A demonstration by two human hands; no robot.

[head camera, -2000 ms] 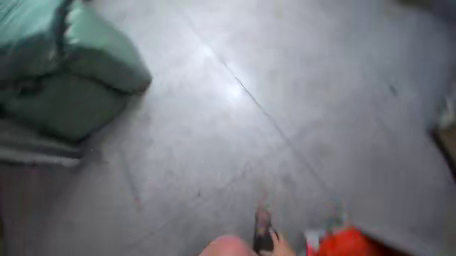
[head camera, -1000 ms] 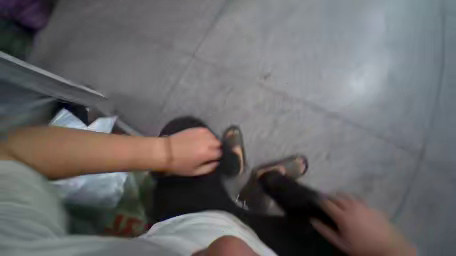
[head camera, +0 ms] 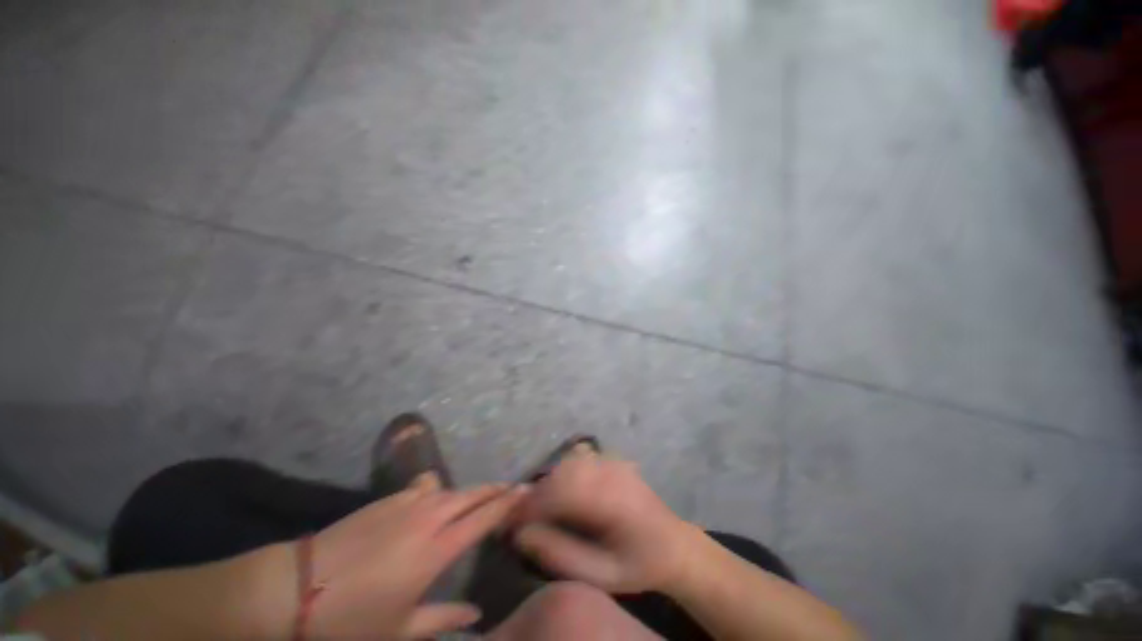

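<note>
My left hand point(head camera: 407, 545), with a thin red band at the wrist, reaches in from the lower left with its fingers stretched out. Its fingertips meet my right hand point(head camera: 599, 520), whose fingers are curled. A tiny pale spot shows where they meet; whether it is a held thing or a nail cannot be told. Both hands are over my lap, between my dark-clothed knees, and are slightly blurred.
My sandalled feet stand on the grey jointed floor point(head camera: 501, 225). A dark red piece of furniture point(head camera: 1108, 163) is at the right edge, with a bright red thing point(head camera: 1024, 13) at its top. Unclear items show at the lower left and lower right corners.
My hands were apart near my knees and have come together at the bottom centre. The view has turned; the green and white bags at the left are out of view, and dark red furniture shows right.
</note>
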